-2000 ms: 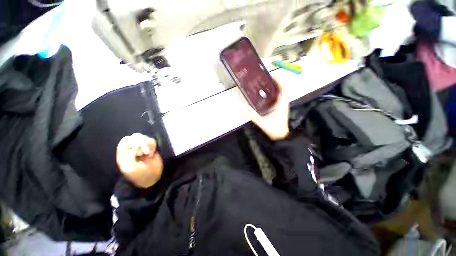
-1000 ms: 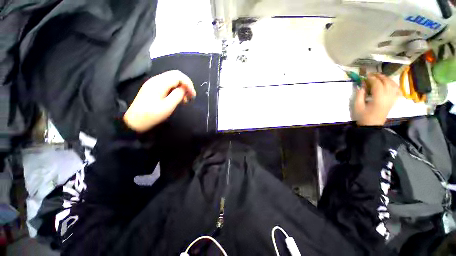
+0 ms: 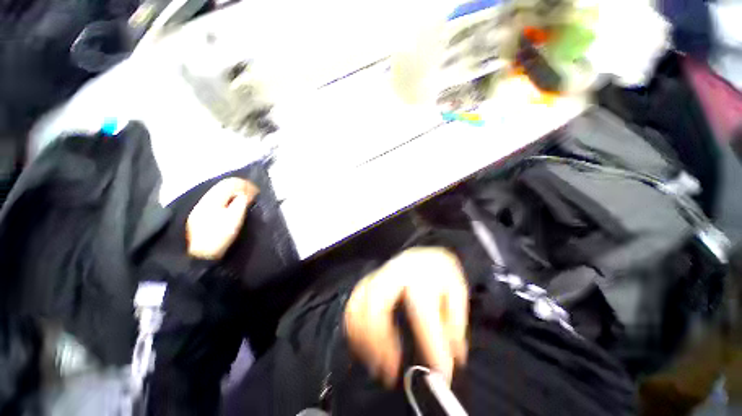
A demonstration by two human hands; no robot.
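The view is blurred. The black garment panel [image 3: 264, 215] lies at the left part of the white machine table, its dark edge running down to the table's front edge. My left hand [image 3: 221, 218] rests on the panel with curled fingers; whether it pinches cloth is unclear. My right hand [image 3: 411, 313] is in front of my black jacket, off the table, fingers pointing down beside a white cord [image 3: 439, 394]. A dark gap shows between its fingers; I cannot tell if it holds anything. The teal and yellow snips [image 3: 464, 118] lie on the table.
The sewing machine [image 3: 415, 69] is smeared by blur at the back. Orange-handled scissors [image 3: 537, 91] lie near a green item [image 3: 573, 45] at the back right. Grey and black garments [image 3: 606, 179] are heaped to the right; dark cloth [image 3: 81, 203] is heaped at the left.
My right hand has moved from the snips back to my jacket front. The phone, held in my right hand two seconds ago, is no longer visible. The view has turned; my left hand stays on the panel.
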